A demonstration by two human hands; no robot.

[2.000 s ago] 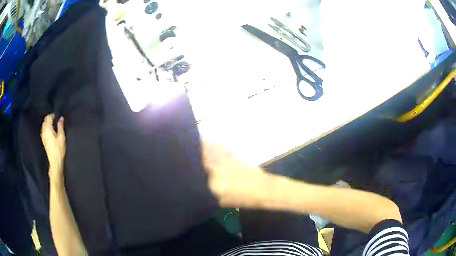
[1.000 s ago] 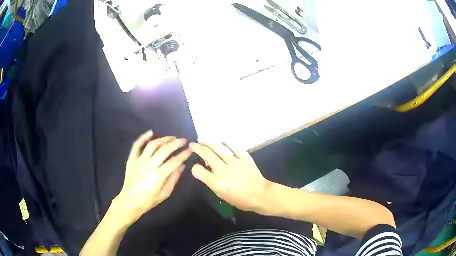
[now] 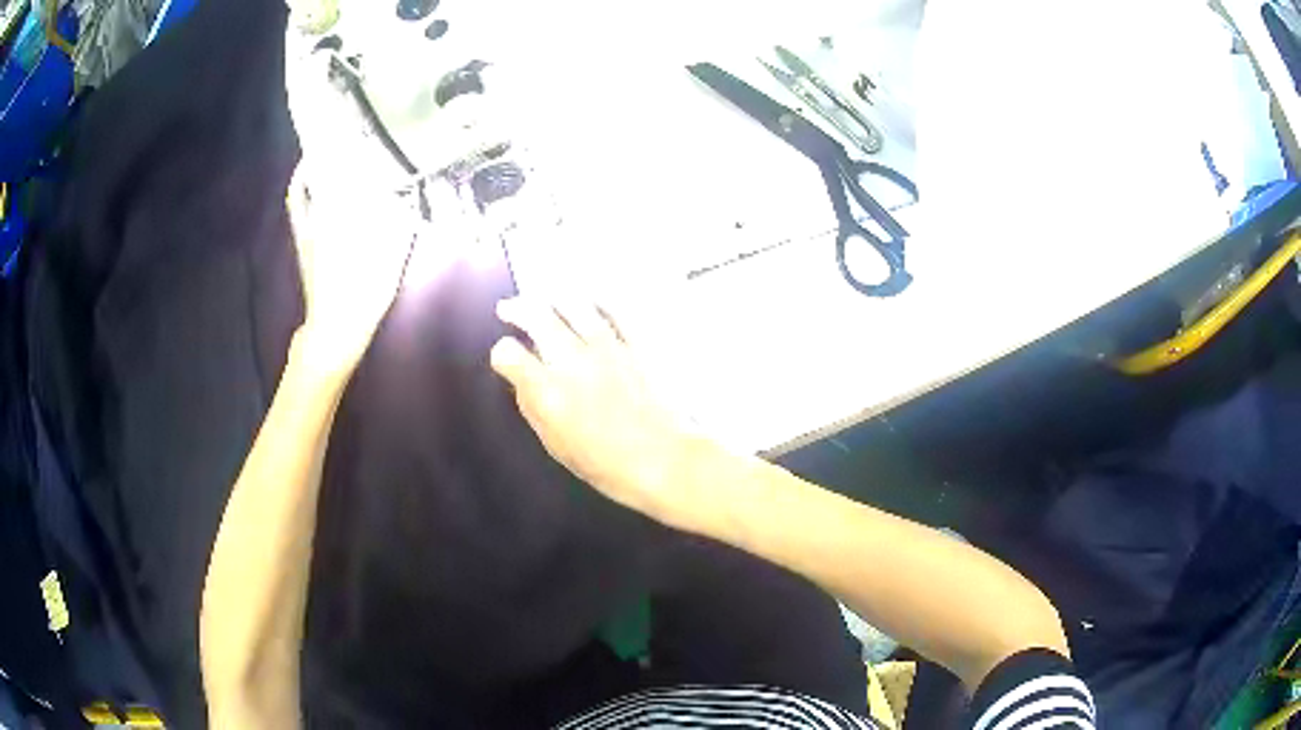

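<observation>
A large dark navy or black cloth [image 3: 428, 471] covers the left of the table and hangs over its front edge. The white sewing machine [image 3: 414, 100] stands at upper left, with glare at its needle area. My left hand [image 3: 347, 264] is beside the needle area on the cloth, washed out by light; its fingertips are unclear. My right hand [image 3: 592, 399] lies at the cloth's right edge, thumb and fingers apart, just right of and below the glare. Whether its fingertips touch the cloth is hard to tell.
Black shears [image 3: 820, 150] and small silvery snips [image 3: 835, 103] lie on the white table [image 3: 799, 342], right of the machine. A yellow rail [image 3: 1199, 328] runs below its right edge. Dark garment pieces [image 3: 1156, 528] are at right. A blue bin [image 3: 32, 86] is at upper left.
Both hands came together on the cloth below the needle, then moved up; my left hand is now beside the needle area. The cloth's right edge has shifted up towards the machine.
</observation>
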